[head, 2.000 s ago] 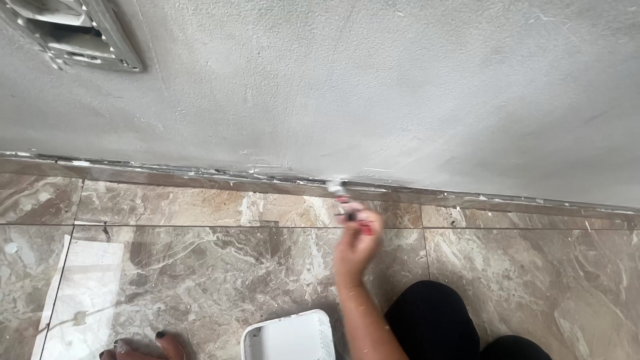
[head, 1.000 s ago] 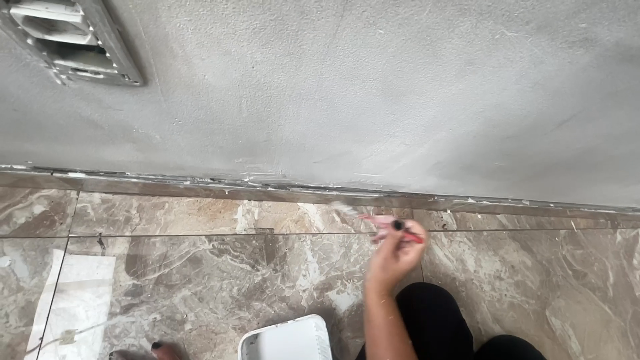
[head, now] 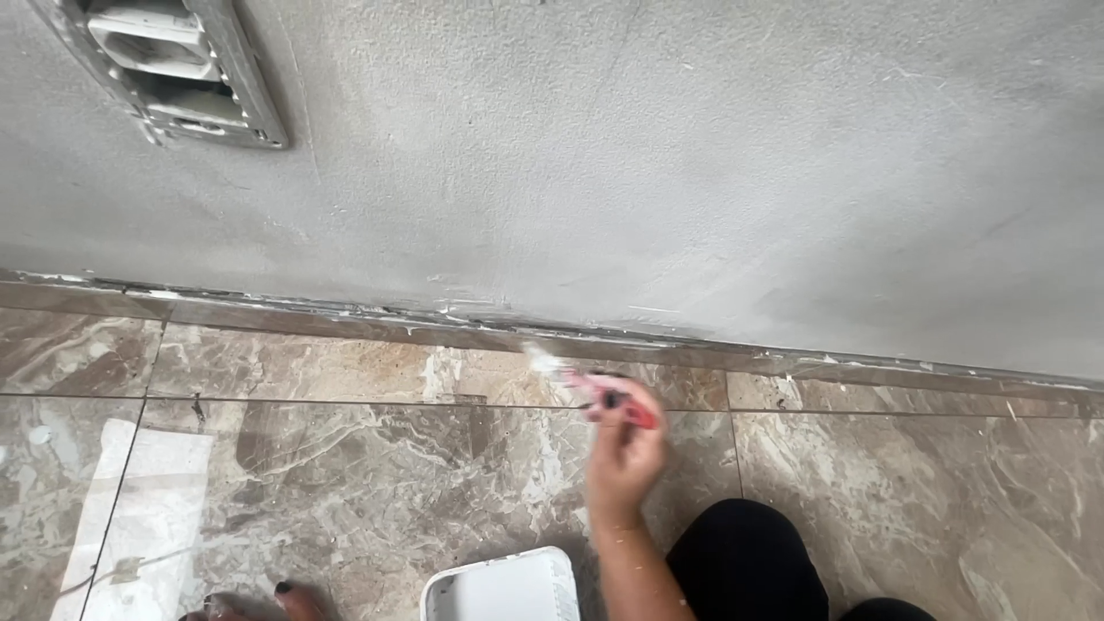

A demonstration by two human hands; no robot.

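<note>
My right hand (head: 628, 448) grips the red handle of a small paintbrush (head: 545, 362), blurred by motion. The pale, whitish brush head points up and left, near the tile skirting (head: 595, 345) at the foot of the grey wall (head: 552, 172). Whether it touches the skirting cannot be told. At the lower left edge, dark-nailed fingers of what appears to be my left hand (head: 297, 601) rest apart on the marbled floor tiles (head: 362, 492); the rest of that hand is cut off. A white plastic tray or tub (head: 509, 591) lies on the floor between the hands.
An uncovered wall socket frame (head: 250, 103), spattered with white, sits at the upper left. White smears run along the skirting's top edge. My black-clad knees (head: 746, 561) are at the lower right. A bright white patch (head: 164, 500) shows on the floor at left.
My right hand and the brush have swung right from the skirting's top edge, then back somewhat to the left, staying low by the skirting. The brush remains held.
</note>
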